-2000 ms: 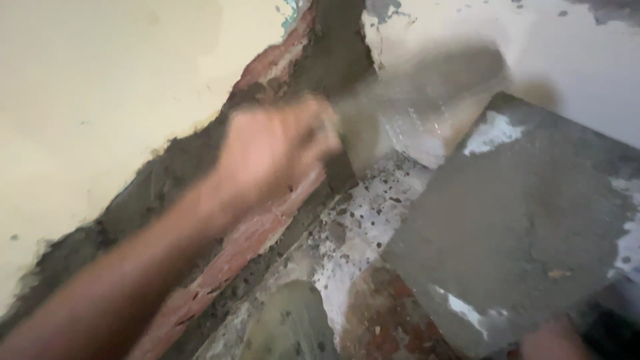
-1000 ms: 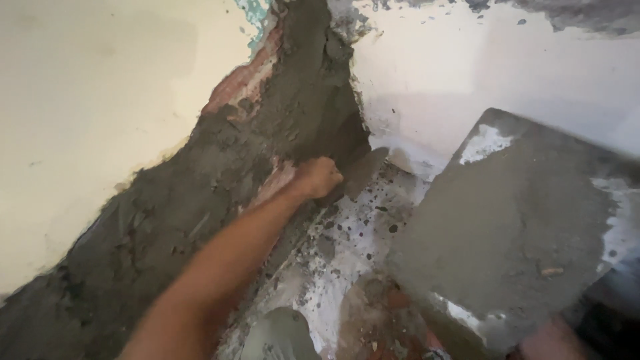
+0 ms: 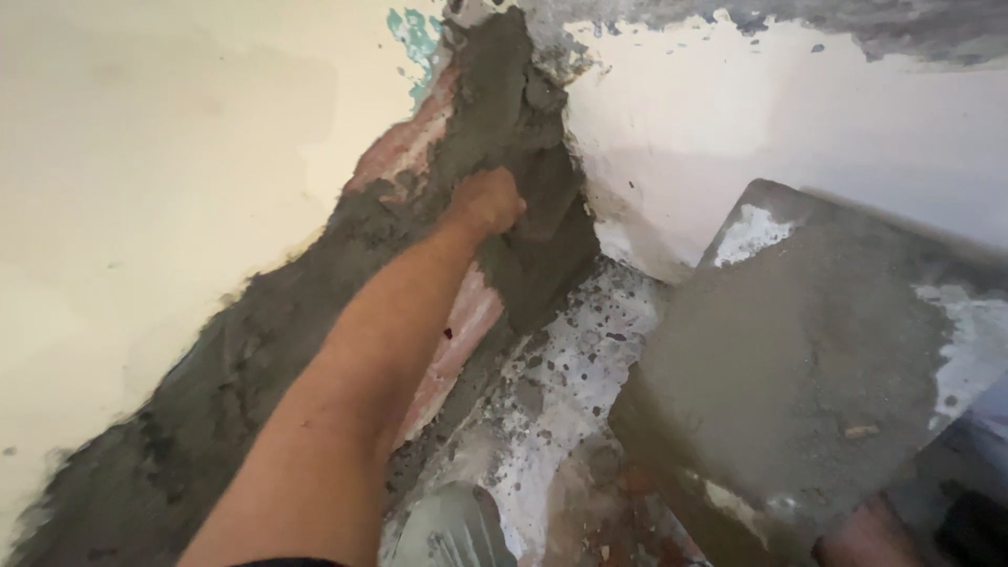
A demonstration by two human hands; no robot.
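My left hand (image 3: 490,201) is closed round the handle of a trowel, its grip mostly hidden by the fist. The trowel's mortar-coated blade (image 3: 547,206) lies close against wet grey mortar (image 3: 504,94) in the wall corner; its outline blends into the mortar. At lower right, a tilted rectangular mortar board (image 3: 787,354) has grey mortar spread over its face and whitish bare patches. Beneath its lower edge my right hand (image 3: 870,531) shows blurred and in part, holding the board from below. Reddish masonry (image 3: 453,358) is exposed beside my left forearm.
A cream wall (image 3: 157,157) stands at left and a whitish wall (image 3: 677,134) at right, both with ragged plaster edges. Below the corner runs a mortar-spattered ledge or floor strip (image 3: 583,346). A greenish-grey rounded form, perhaps a clothed knee (image 3: 449,528), is at bottom centre.
The trowel, earlier pointing right away from the mortar, is now against the corner mortar. My left hand is higher in the corner than one second ago. The mortar board remains at the right.
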